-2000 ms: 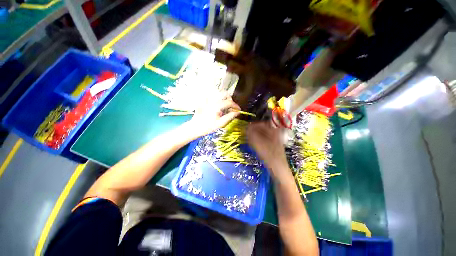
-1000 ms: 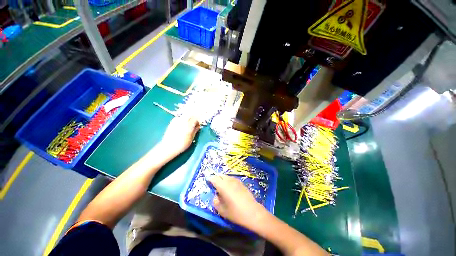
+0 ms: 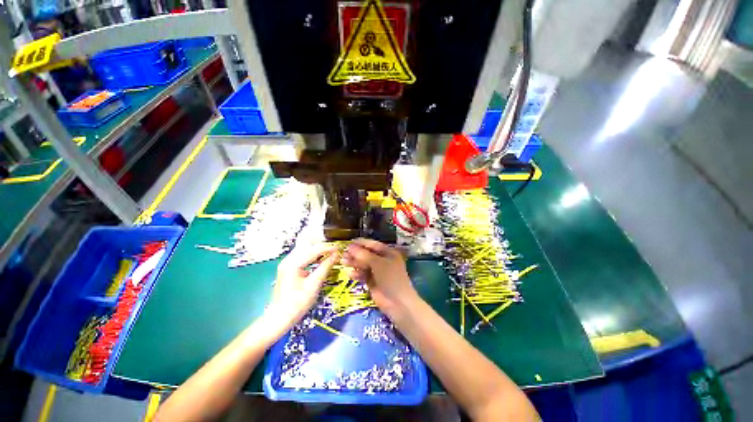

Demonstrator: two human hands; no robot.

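Note:
My left hand [image 3: 301,284] and my right hand [image 3: 378,270] meet with their fingertips together just in front of the dark crimping die [image 3: 359,206]. Something small and yellowish, like a wire, shows between the fingertips; its ends are hidden. Below the hands, the blue parts tray [image 3: 347,397] holds loose silvery terminals [image 3: 363,377] and short yellow wires [image 3: 351,298]. White wires [image 3: 274,221] lie fanned on the bench left of the press. A pile of yellow wires with silvery ends [image 3: 481,255] lies right of the press.
The black press front with a warning triangle [image 3: 371,51] stands above the hands. Red-handled scissors [image 3: 410,216] lie right of the die, with a red box [image 3: 462,167] behind. A blue side bin [image 3: 45,330] with red and yellow wires stands at left. Another blue bin [image 3: 660,387] is at lower right.
The view has turned toward the press. My left hand has moved from beside the white wires, and my right hand has risen from the tray; both now meet at the die.

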